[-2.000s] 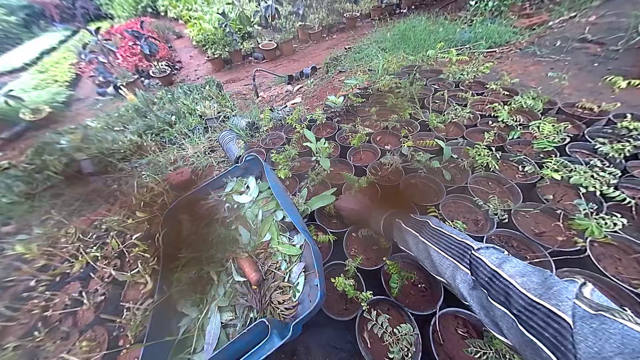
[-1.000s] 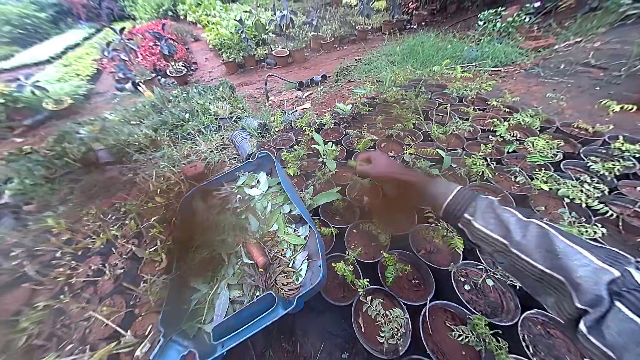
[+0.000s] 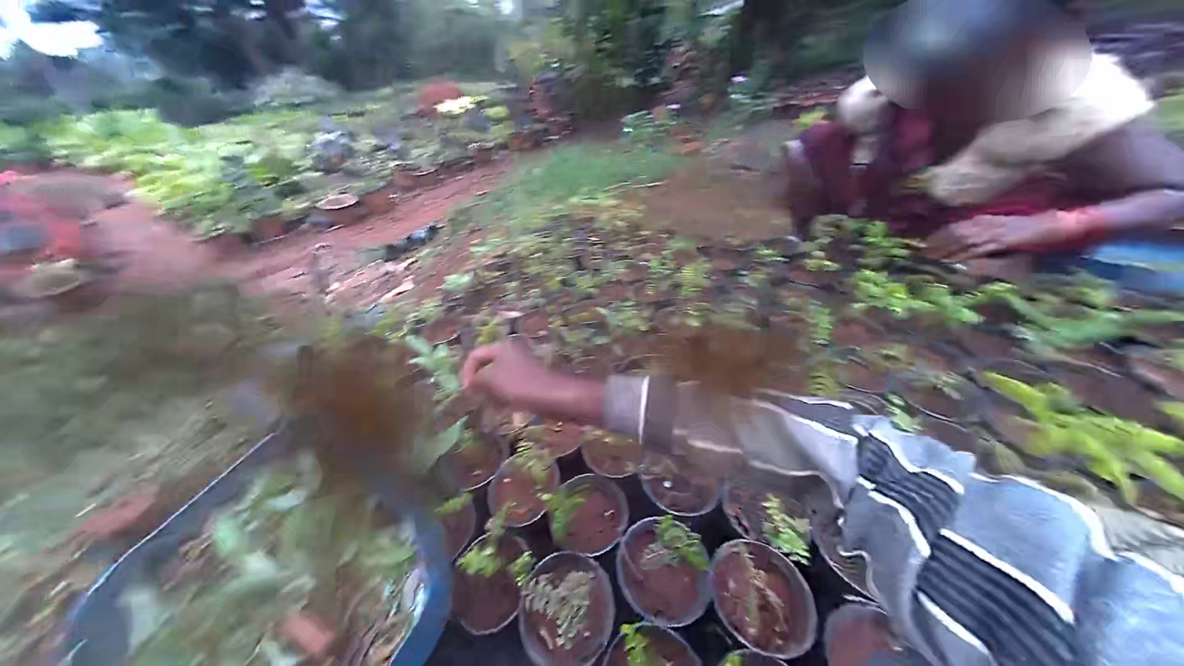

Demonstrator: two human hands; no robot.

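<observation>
My right hand, in a grey and black striped sleeve, reaches in from the right over the potted seedlings. Its fingers are curled beside a leafy seedling; blur hides whether they hold anything. Below the hand, round black pots of reddish soil stand close together, several with small green plants. At the lower left is a blue plastic container holding cut green leaves and a reddish-brown piece. My left hand is not in view.
Another person crouches at the upper right, hands low among the plants, near a blue object. A red-soil path runs behind the pots, with garden plants beyond. A blurred brown patch covers part of the left.
The view has swung up and to the right, bringing the other person into sight. My right hand has gone from above the pots to close beside the leafy seedling.
</observation>
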